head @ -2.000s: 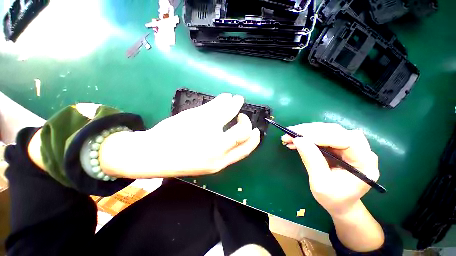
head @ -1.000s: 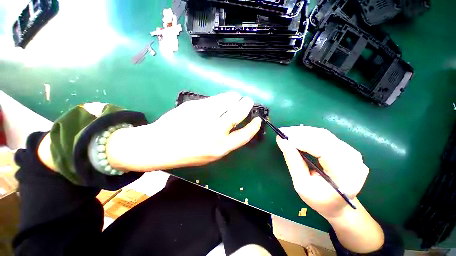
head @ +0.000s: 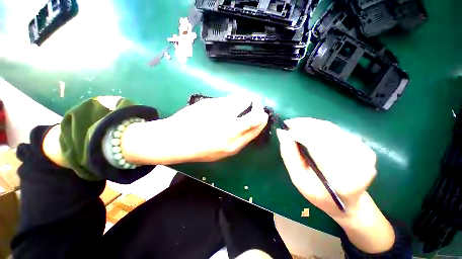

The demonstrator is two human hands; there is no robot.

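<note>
A black plastic housing (head: 199, 98) lies on the green mat, mostly hidden under my left hand (head: 202, 129). Its left corner and its right end show. My left hand rests over it and holds it, with the fingertips near its right end. My right hand (head: 329, 164) holds dark tweezers (head: 320, 175) like a pen. Their tip reaches the right end of the housing, beside my left fingertips. The exact contact at the tip is blurred, and I cannot tell whether a small part is there.
Stacked black housings (head: 253, 30) stand behind my hands, with more piled loosely (head: 357, 71) to their right. Dark stacks (head: 443, 197) are at far right. A single housing (head: 52, 20) lies at far left. White liner pieces (head: 183, 39) and small scraps (head: 305, 212) lie on the mat (head: 243, 172).
The view has shifted, so the piles sit further right or lower. My right hand has come closer to my left fingertips, and the tweezers are steeper. My left hand still covers the housing.
</note>
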